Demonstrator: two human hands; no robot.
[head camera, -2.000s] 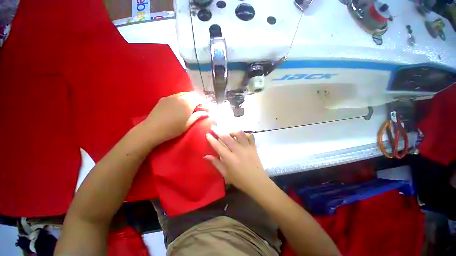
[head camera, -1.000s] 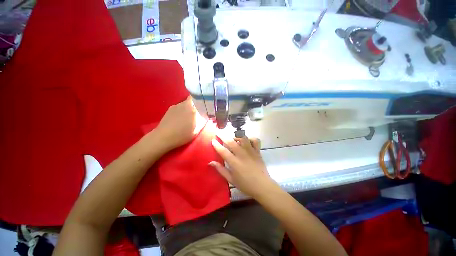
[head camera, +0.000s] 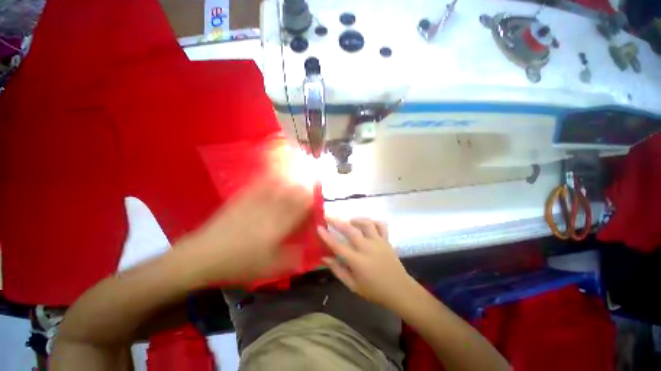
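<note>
The red garment panel (head camera: 65, 167) lies flat on the table left of the needle. A small red garment piece (head camera: 235, 163) lies over it, its upper end in the glare of the lamp at the needle of the white sewing machine (head camera: 449, 80). My left hand (head camera: 257, 228) is blurred and lies over the small piece; its fingers cannot be made out. My right hand (head camera: 366, 253) is at the piece's right edge, with thumb and forefinger on the red cloth near the table's front edge. The needle and presser foot are hidden in the glare.
Orange-handled scissors (head camera: 569, 210) hang at the right of the machine. Brown cardboard with printed tape (head camera: 216, 18) is behind the panel. Below the table are red cloth (head camera: 551, 330) by blue plastic (head camera: 522, 290) at right, a folded red stack (head camera: 177, 351) at left, and my lap between.
Both hands have moved down from the needle toward the table's front edge. The small piece's lower end no longer hangs as far over my lap, and its upper part now shows left of the needle.
</note>
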